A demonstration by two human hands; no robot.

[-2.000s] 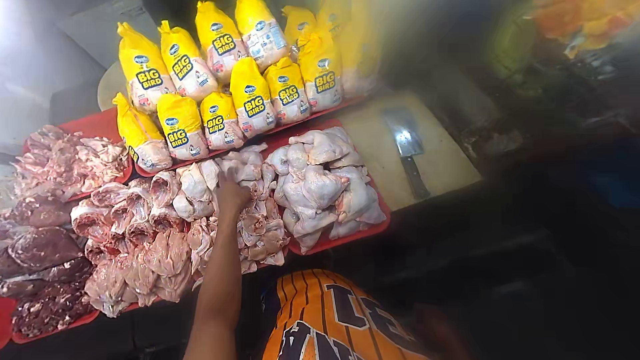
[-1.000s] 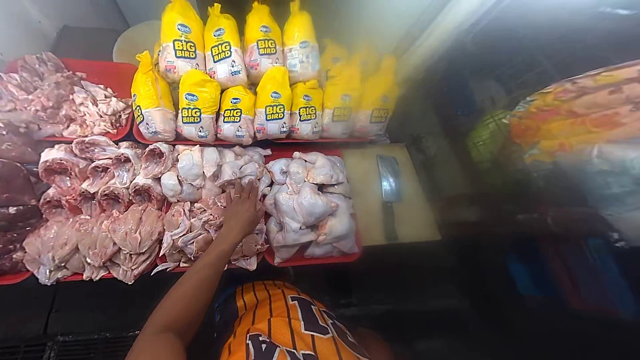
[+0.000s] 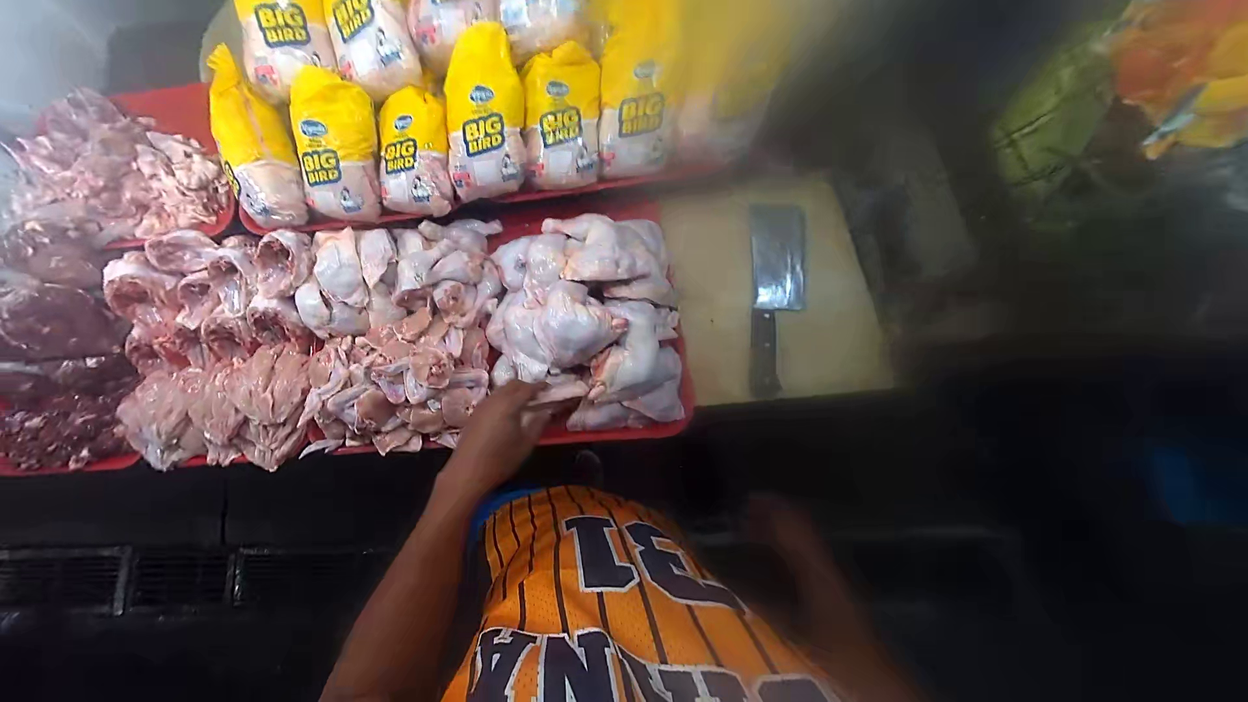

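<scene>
My left hand (image 3: 504, 429) is at the near left corner of a red tray (image 3: 688, 395) piled with raw chickens (image 3: 561, 327). Its fingers touch a chicken part at the pile's near edge; whether they close on it cannot be told. Left of that hand lie chicken cuts (image 3: 414, 370) in another red tray, with hollow chicken carcasses (image 3: 210, 283) beyond them. My right hand (image 3: 780, 522) is dark and blurred beside the orange striped jersey, well away from the meat; its fingers cannot be made out.
Yellow-topped bags of packed chicken (image 3: 485, 127) stand in rows behind the trays. On the right, a cleaver (image 3: 777, 258) lies on a pale cutting board (image 3: 707, 331). Dark red meat (image 3: 58, 317) and a tray of chicken pieces (image 3: 166, 175) are at the left.
My left hand has moved from the chicken cuts toward me and right, to the near edge of the chicken pile. My right hand has come into view, blurred.
</scene>
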